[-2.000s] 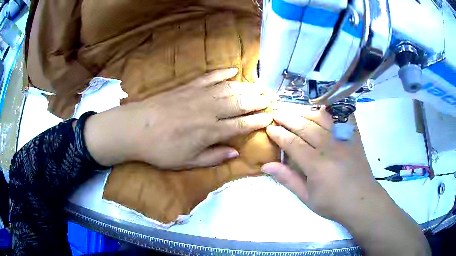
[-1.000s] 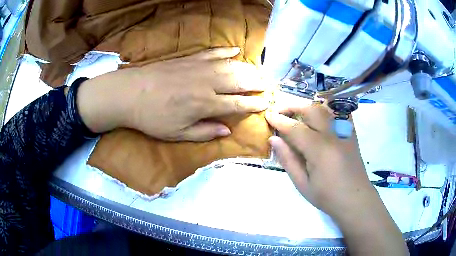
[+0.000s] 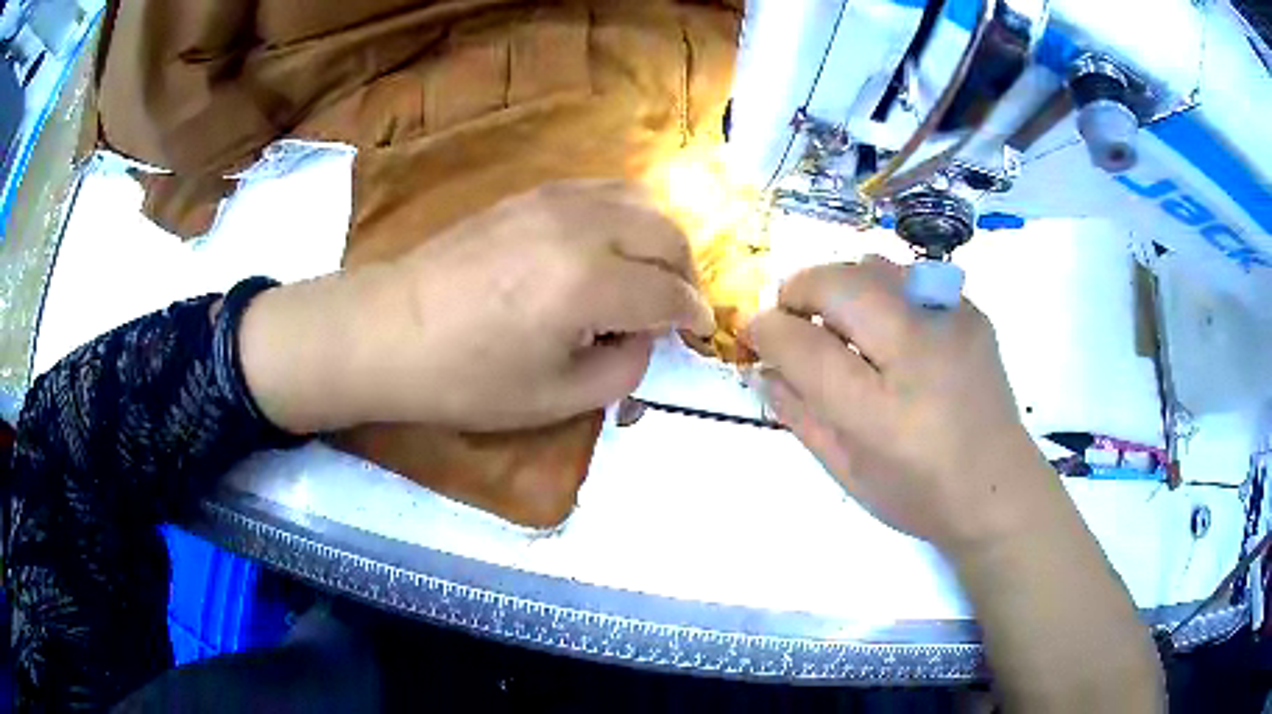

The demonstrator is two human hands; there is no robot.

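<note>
The brown garment panel [image 3: 460, 154] lies on the white machine table, with stitched folds across its upper part and a pale frayed edge. My left hand [image 3: 558, 300] has its thumb and fingers pinched on the panel's edge, just in front of the needle area. My right hand [image 3: 893, 377] has its fingertips on the same edge, close to the left fingertips. The white sewing machine [image 3: 823, 98] has its lit head just behind my hands. Glare and my fingers hide the exact grip and the needle point.
Slim dark and red tools [image 3: 1116, 455] lie right of my right hand. A ruler tape [image 3: 558, 611] runs along the table's front edge. A blue crate [image 3: 209, 593] shows below at the left. The machine's tension knob [image 3: 935, 223] hangs over my right hand.
My left hand was flat on the cloth and has now curled to pinch its edge. The panel's lower right edge has been drawn up and bunched between my hands.
</note>
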